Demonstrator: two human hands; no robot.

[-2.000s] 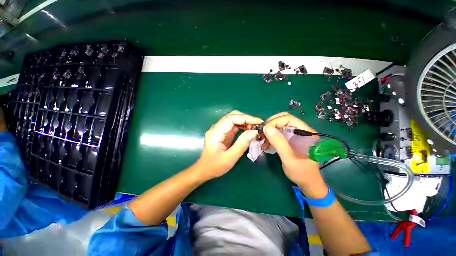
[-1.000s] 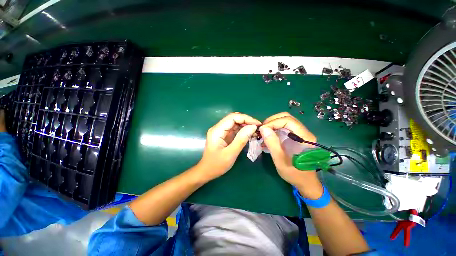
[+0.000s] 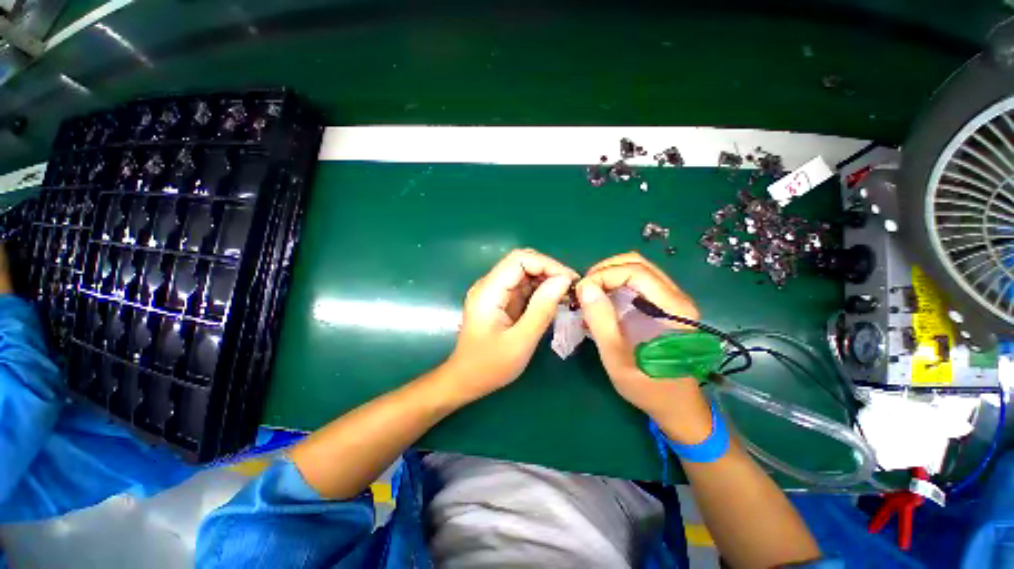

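My left hand (image 3: 506,322) and my right hand (image 3: 628,333) meet fingertip to fingertip over the green mat. A small dark electronic module (image 3: 573,295) is pinched between them, mostly hidden by the fingers. My right hand also holds the dispensing syringe, its pinkish barrel partly hidden in the palm; the green adapter head (image 3: 679,356) lies over the base of that hand. A thin black cable (image 3: 695,323) runs from near the fingers past the adapter. A crumpled white tissue (image 3: 567,333) hangs below the fingertips. The blue wrist strap (image 3: 705,440) is on my right wrist.
Stacked black blister trays (image 3: 167,267) stand at left, a blue-sleeved arm (image 3: 56,433) beside them. Loose small parts (image 3: 767,237) lie at right near a paper label (image 3: 799,180). A pale controller (image 3: 890,256), desk fan (image 3: 984,211), clear air hose (image 3: 806,416) and red-handled tool (image 3: 903,512) are at far right.
The green adapter head has moved left and slightly down over my right hand, with the hose and cable following. Both hands stay together in nearly the same place.
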